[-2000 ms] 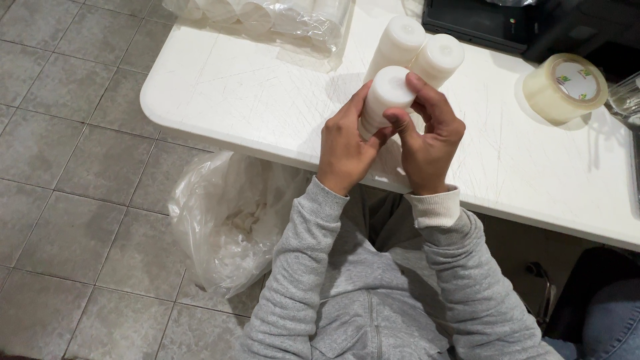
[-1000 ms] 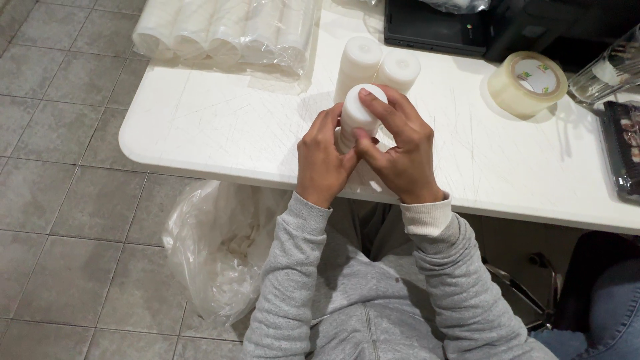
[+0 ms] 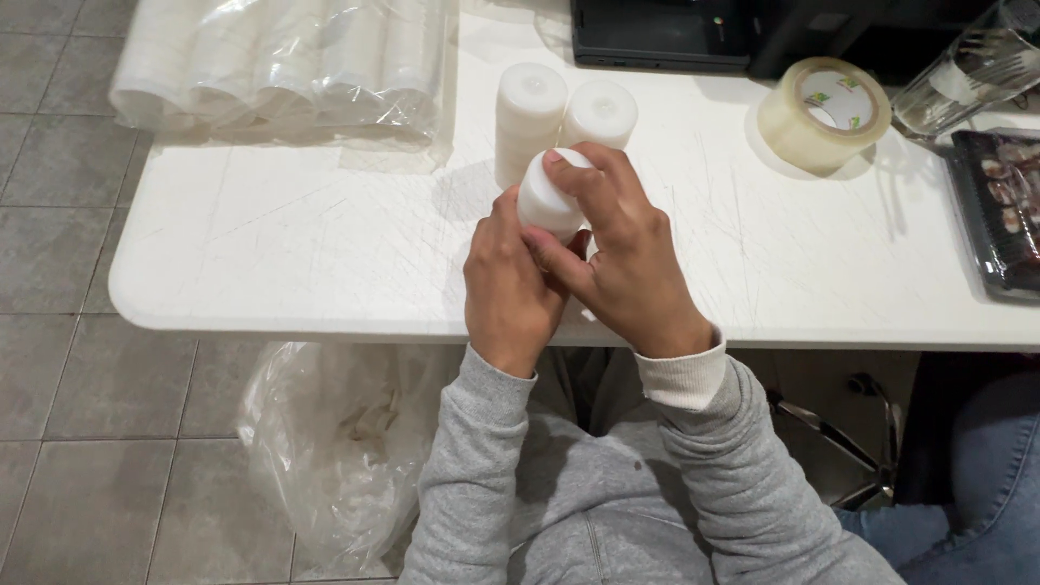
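Observation:
Near the front edge of the white table, my left hand (image 3: 516,284) wraps the lower part of a stack of round white plastic pieces (image 3: 546,199). My right hand (image 3: 621,236) holds the same stack, with fingers on its top and the thumb against its side. Just behind my hands stand two similar upright white stacks, one on the left (image 3: 530,114) and one on the right (image 3: 603,112), side by side. The bottom of the held stack is hidden by my hands.
Clear plastic packaging with several white rolls or stacks (image 3: 284,73) lies at the back left. A roll of clear tape (image 3: 825,114), a drinking glass (image 3: 959,81), a black laptop (image 3: 662,32) and a food tray (image 3: 1003,211) are on the right. A plastic bag (image 3: 341,455) hangs below the table edge (image 3: 309,333).
The view has shifted, bringing more of the packaging and the food tray into sight. Both hands stay on the stack, and my right fingers have shifted over its top.

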